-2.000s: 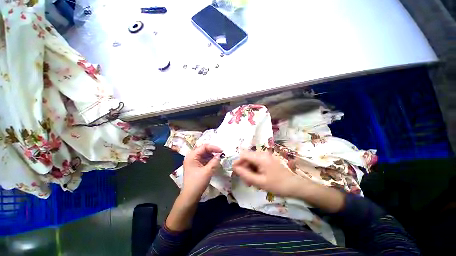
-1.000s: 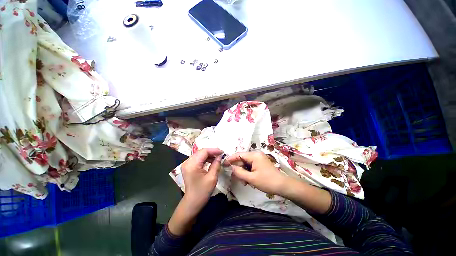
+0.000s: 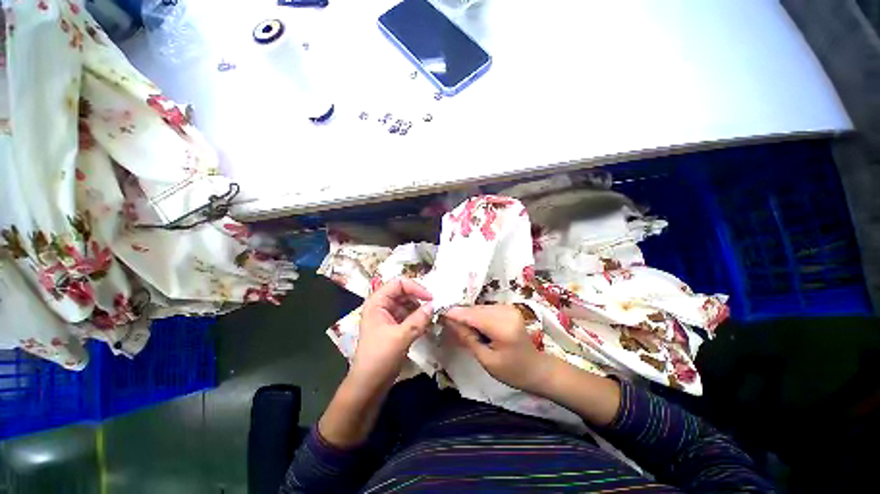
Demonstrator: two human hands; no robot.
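Note:
The cream floral garment (image 3: 492, 232) lies bunched on my lap below the table edge. My left hand (image 3: 391, 323) pinches a small fold of it between thumb and fingers. My right hand (image 3: 497, 343) is close beside it, with its fingertips together at the same fold, almost touching the left fingertips. A tiny dark bit shows between the fingertips. I cannot make out a needle or thread.
The white table (image 3: 618, 87) holds a smartphone (image 3: 436, 46), small fasteners (image 3: 396, 123) and a thread cone with dark ring ends (image 3: 268, 32). A floral garment pile (image 3: 145, 193) with dark cord (image 3: 207, 207) hangs at left. Blue crates (image 3: 154, 371) stand below.
My right hand was blurred and apart from the left two seconds ago; it is now at the left fingertips. The view has shifted slightly.

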